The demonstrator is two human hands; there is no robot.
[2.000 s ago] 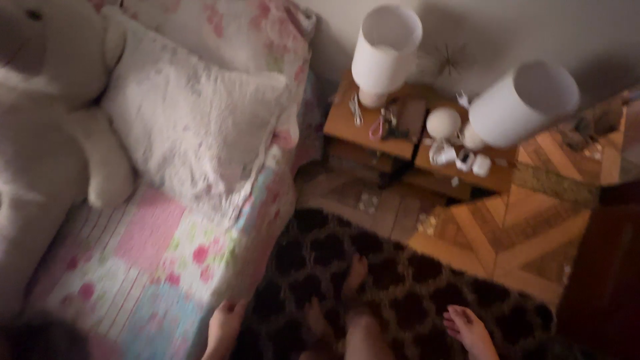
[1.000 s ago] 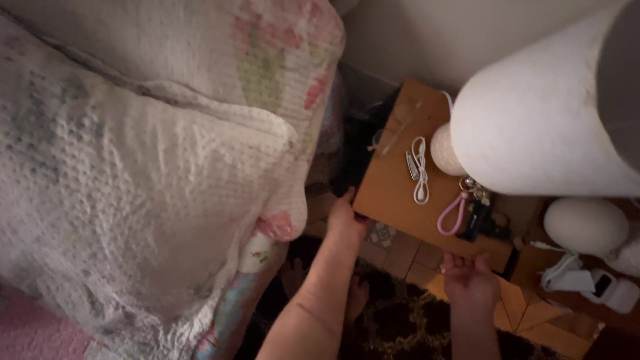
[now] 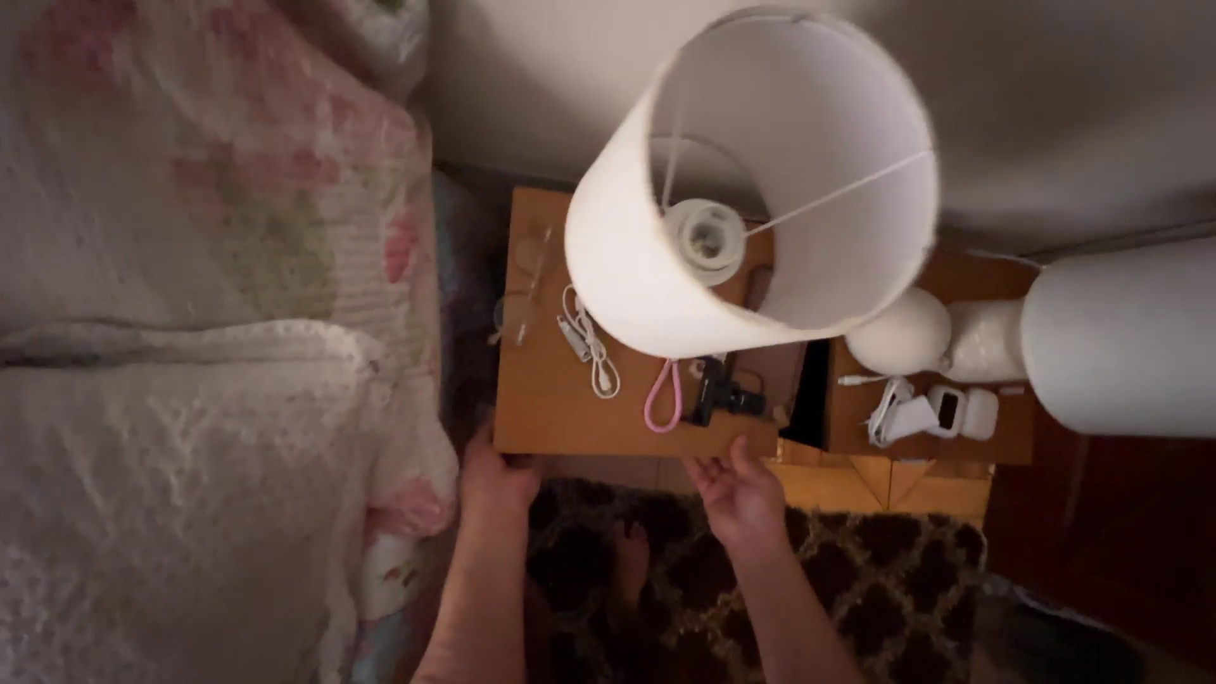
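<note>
My left hand (image 3: 499, 480) grips the near left corner of a wooden nightstand (image 3: 541, 418), its fingertips hidden below the top. At the front edge, farther right, my right hand (image 3: 736, 484) touches the wood with its fingers curled beneath. A lamp with a white shade (image 3: 627, 228) stands on this top and hides part of it. Under the shade's near side lie a coiled white cable (image 3: 597, 356), a pink wrist strap (image 3: 663, 397) and a small black camera-like device (image 3: 727, 394). Eyeglasses (image 3: 534, 285) rest near the left edge.
A bed with a floral quilt (image 3: 275, 180) and a pillow (image 3: 180, 494) lies at left. On a second wooden nightstand (image 3: 1007, 432) at right are a round white object (image 3: 898, 332), a white charger (image 3: 912, 418) and another lamp (image 3: 1121, 342). A dark patterned rug (image 3: 874, 579) covers the floor.
Both hands have come from beside the bed and above the rug to the nightstand's corner and front edge. A dark gap now shows between the two nightstands. The view has moved much closer.
</note>
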